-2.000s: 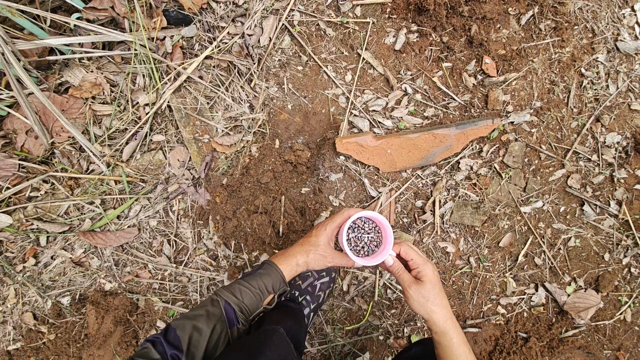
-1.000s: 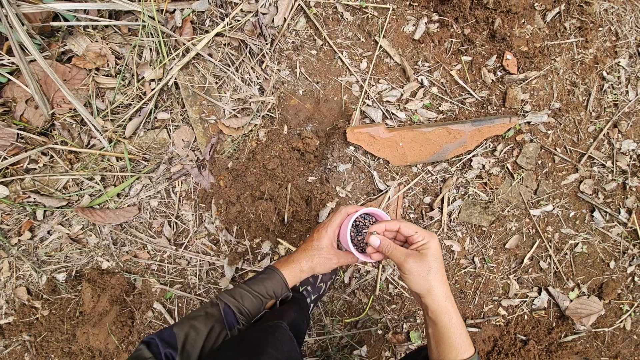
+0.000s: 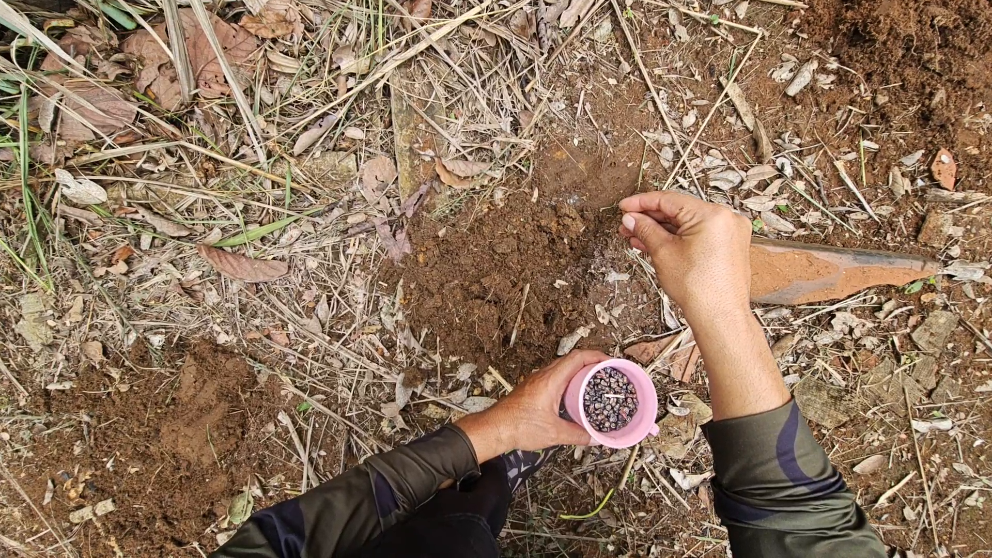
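Note:
My left hand (image 3: 546, 407) is wrapped around a pink plastic cup (image 3: 649, 395) at the lower middle. Small dark speckled seeds (image 3: 610, 399) fill part of the cup, with a pale sliver lying on them. Up and to the right of the cup, my right hand (image 3: 682, 240) is raised with thumb and forefinger pinched together; whether a seed is between them cannot be told. Left of its fingertips lies a patch of loose, dug brown soil (image 3: 496, 279). Behind my right wrist, a soil-coated blade-like piece (image 3: 837, 271) rests on the ground, its left end hidden.
Dry grass and brown leaves (image 3: 244, 265) cover the ground on the left. More dug soil shows at lower left (image 3: 178, 434) and upper right (image 3: 914, 54). Thin dry stalks and small leaves are scattered around. My leg in dark clothing (image 3: 457, 519) is at the bottom edge.
My right hand has left the cup, where its fingers were at the rim a second ago, and moved up beside the loose soil. My left hand still holds the cup.

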